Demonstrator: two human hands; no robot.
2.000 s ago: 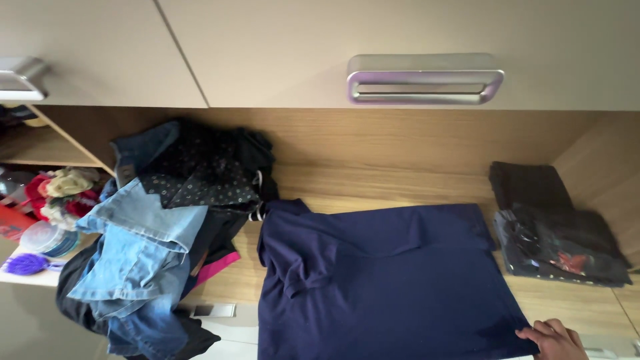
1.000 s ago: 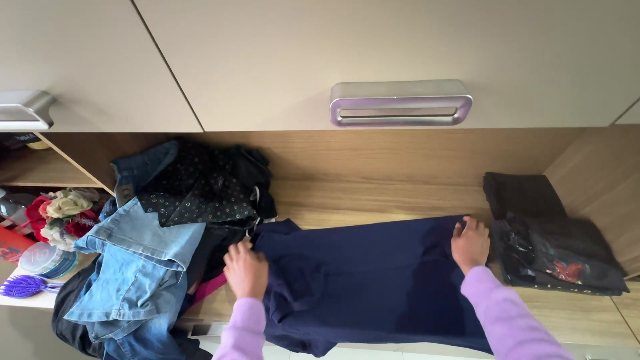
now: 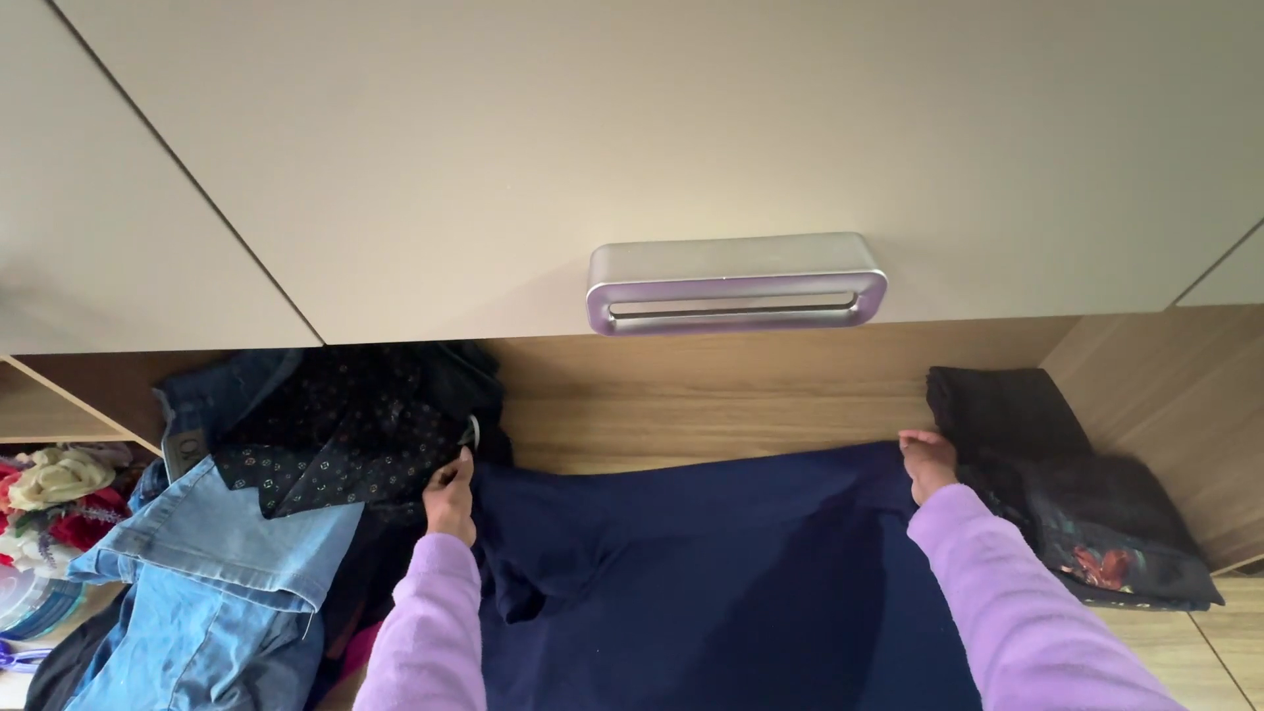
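A navy blue garment [image 3: 711, 583] lies spread over the wooden shelf, its lower part running out of the frame. My left hand [image 3: 451, 499] pinches its upper left corner, close to the heap of clothes. At the upper right corner, my right hand [image 3: 928, 462] has its fingers closed on the cloth. Some fabric is bunched at the garment's left side. Black patterned cloth [image 3: 346, 434] and light blue denim [image 3: 212, 563] lie left of my left hand. Dark folded clothes [image 3: 1106, 513] sit beside my right hand.
A cabinet door with a metal handle [image 3: 738, 286] overhangs the wooden shelf [image 3: 711, 415]. At the far left are artificial flowers [image 3: 69, 494], a round clear container [image 3: 35, 602] and a purple brush-like item [image 3: 22, 656]. The wooden side panel [image 3: 1175, 425] stands at the right.
Both hands, on top of the navy garment a second ago, now hold its upper corners. The garment's folded shape has opened out toward me. The cabinet door fills more of the view.
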